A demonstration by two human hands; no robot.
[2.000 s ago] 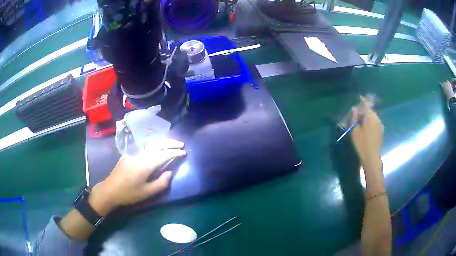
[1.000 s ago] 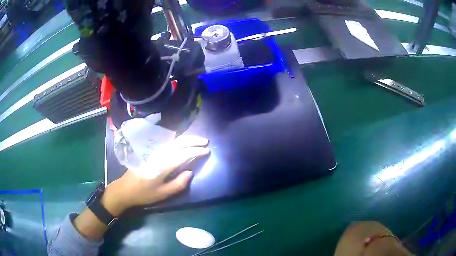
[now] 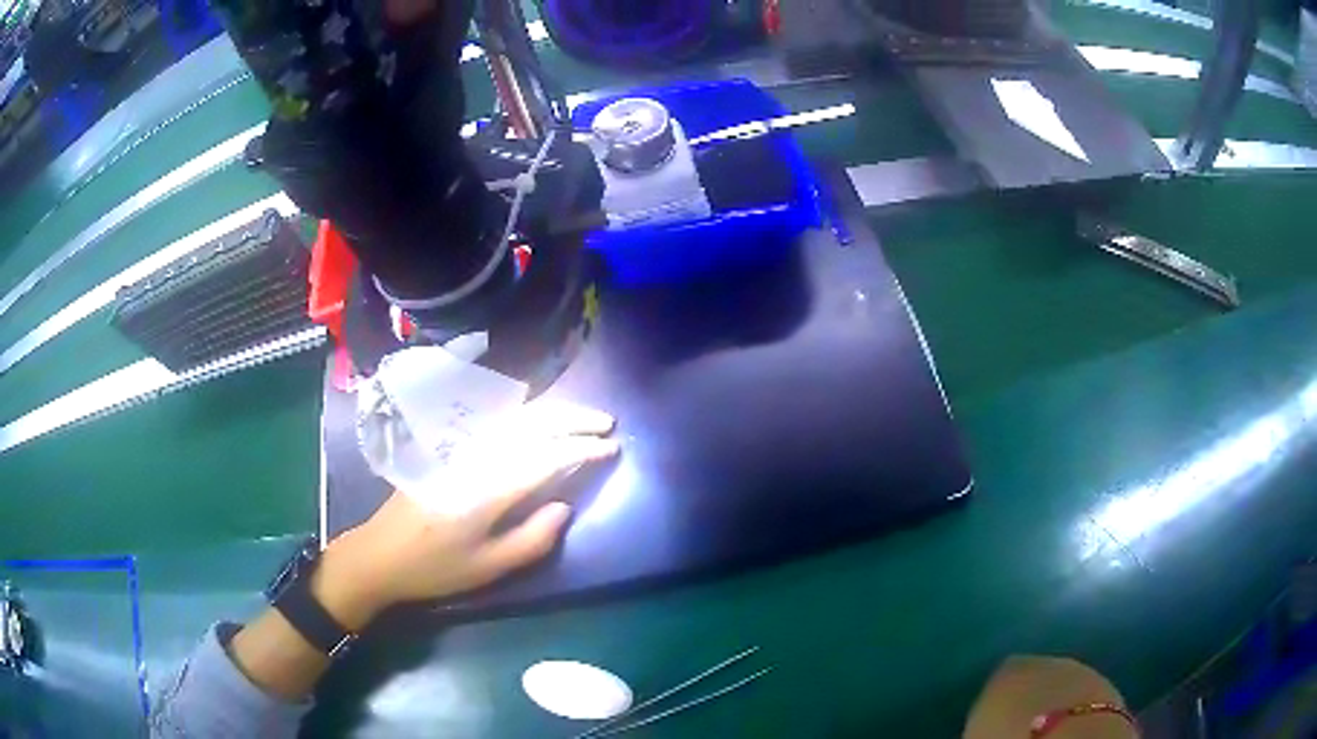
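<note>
My left hand [image 3: 470, 534], with a black watch on the wrist, rests on the black mat under the microscope [image 3: 419, 188]. It lies against a crumpled white wipe [image 3: 441, 412]; glare hides the fingers, and I cannot tell whether they grip anything. Only the wrist of my right arm shows, with a red bracelet, at the bottom edge; the right hand is out of the picture. A slim silver module [image 3: 1167, 266] lies on the green bench at the right. A white oval object [image 3: 576, 689] and tweezers [image 3: 686, 690] lie near the front edge.
A blue bin [image 3: 693, 248] holding a round-topped dispenser bottle [image 3: 643, 159] stands behind the mat [image 3: 780, 419]. A white-handled stick [image 3: 780, 124] crosses the bin. A red bin [image 3: 331, 277] and a dark ribbed block [image 3: 217, 296] are at the left. A purple round unit [image 3: 628, 22] is behind.
My right hand, earlier over the right bench with a blue-handled brush, has dropped out of the picture at the bottom. The module there is now uncovered. My left hand stays by the wipe.
</note>
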